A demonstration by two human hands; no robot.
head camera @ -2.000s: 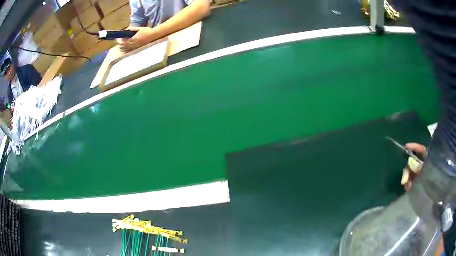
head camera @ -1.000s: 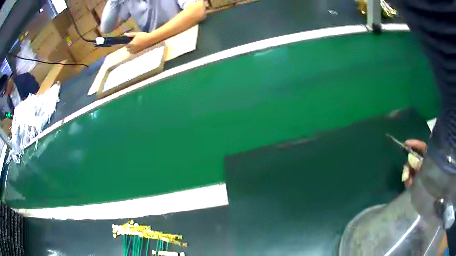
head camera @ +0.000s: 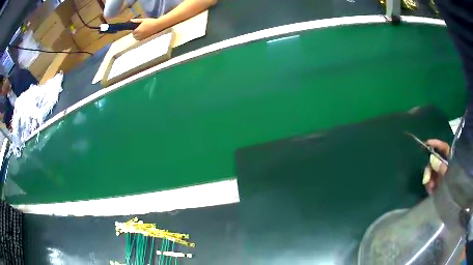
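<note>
My right hand (head camera: 437, 164) is at the right edge, partly hidden by the clear fume hood (head camera: 407, 238). It has pale finger cots and holds a thin metal-tipped tool, seemingly the soldering iron (head camera: 421, 142), over the dark work mat (head camera: 332, 191). The tip points up and left. My left hand is not in view. A bundle of green wires (head camera: 140, 248) with brass contact strips (head camera: 155, 232) lies at the bottom, left of the mat.
The green conveyor belt (head camera: 171, 124) with white edging (head camera: 129, 204) curves across. Beyond it a person's hand (head camera: 148, 27) holds a dark device above a shallow tray (head camera: 137, 59). White cords (head camera: 39, 108) lie at the far left, dark stacked pieces (head camera: 10, 235) at the lower left.
The view has shifted slightly, so the belt, mat and wires sit higher. A pale thin piece now shows on the far belt. My right hand keeps its hold; the person opposite has shifted.
</note>
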